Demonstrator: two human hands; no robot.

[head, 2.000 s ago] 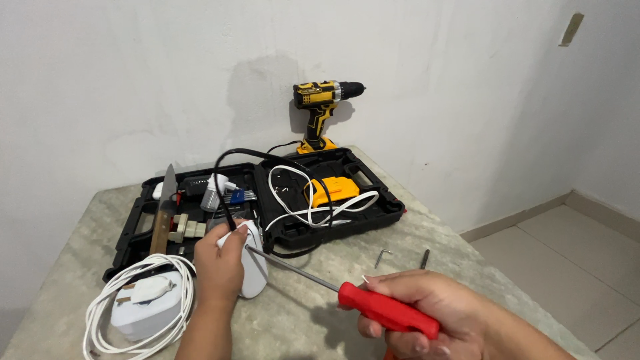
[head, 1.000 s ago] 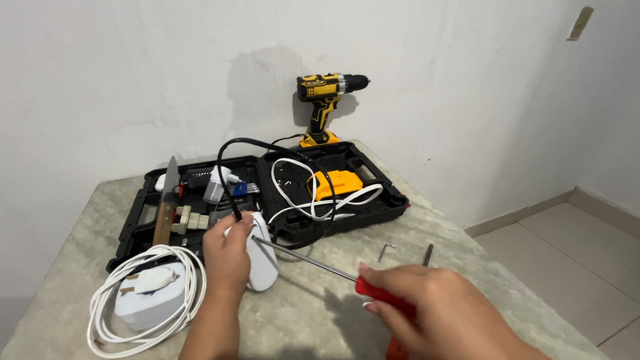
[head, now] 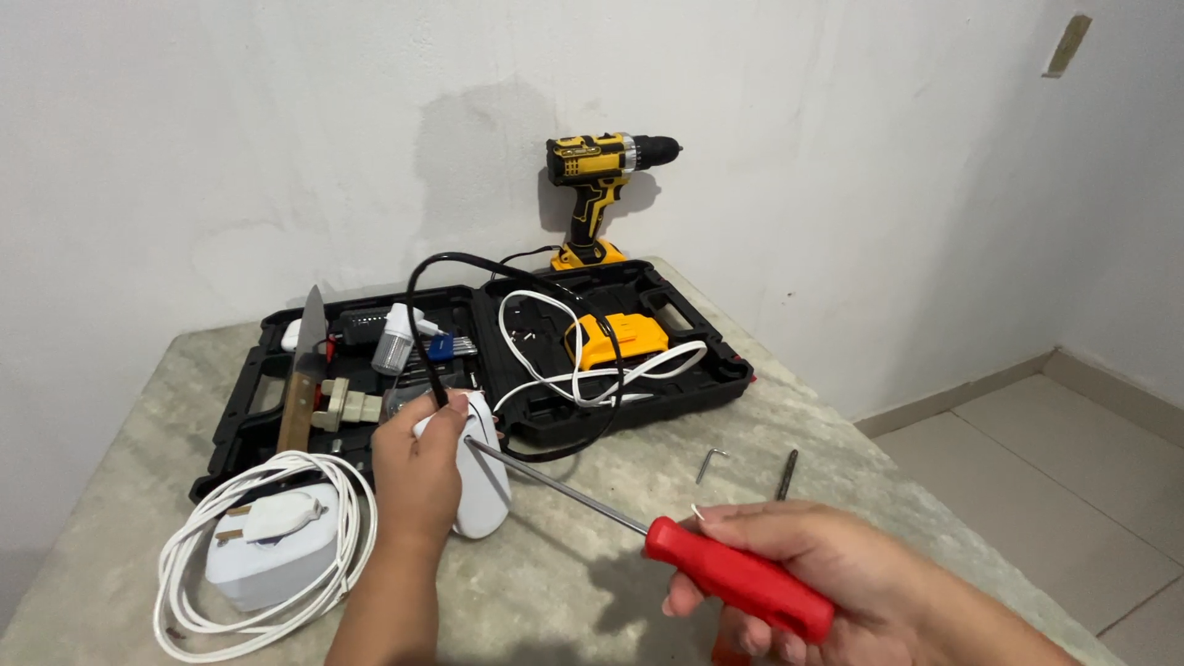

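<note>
My left hand [head: 424, 462] grips the upper end of a white oval plastic housing [head: 483, 495] above the stone tabletop. A black cable [head: 462, 256] arches up from beside my fingers over the case. In my right hand [head: 814, 555] is a screwdriver [head: 740, 575] with a red handle, its fingers around the handle. The metal shaft points up and left, and its tip meets a small hole in the housing's face, near my left fingers. Whether the tip sits on a screw cannot be seen.
Behind the hands lies an open black tool case [head: 555, 430] with a yellow battery [head: 622, 339], white cord and a knife [head: 301, 398]. A cordless drill [head: 592, 194] stands by the wall. Coiled white cable [head: 168, 592] surrounds a white box [head: 268, 564] at left. A hex key [head: 709, 464] and a bit [head: 787, 474] lie at right.
My right hand has shifted its hold on the red handle: fingers covered more of it one second ago, and more shows now. The shaft stays at the housing, which my left hand still holds.
</note>
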